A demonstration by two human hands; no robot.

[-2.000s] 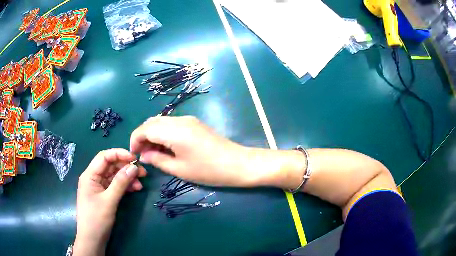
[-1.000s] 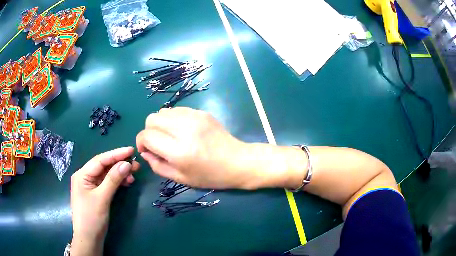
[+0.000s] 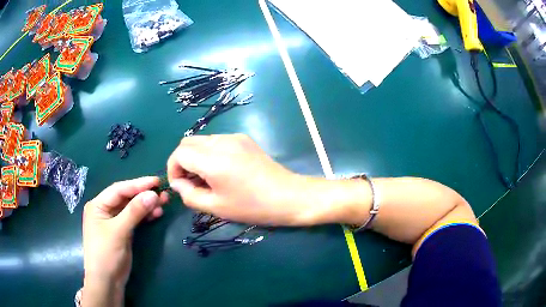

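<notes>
My left hand [image 3: 120, 219] pinches a tiny dark piece [image 3: 160, 187] between thumb and forefinger; it looks like a connector housing, too small to be sure. My right hand [image 3: 221, 177] is just to its right, thumb and fingers closed near the piece; what it holds is mostly hidden by the fingers. Loose black wire leads [image 3: 206, 90] with silvery tips lie in a pile above my right hand. A small cluster of black connector pieces [image 3: 124, 139] lies above my left hand. Joined leads [image 3: 218, 241] lie below my right hand, partly covered by it.
Orange circuit boards [image 3: 51, 101] stand at the left, beside a bag of black parts [image 3: 66, 180]. A bag of white parts [image 3: 152, 25] lies at the top. White sheets [image 3: 353, 39], a crumpled clear bag [image 3: 430, 39] and a yellow tool [image 3: 467, 24] with a black cord lie upper right.
Compared with two seconds ago, my left hand is slightly further left and my right hand slightly right. One second ago my right hand was turned more knuckles-up; its fingertips now show beside the piece.
</notes>
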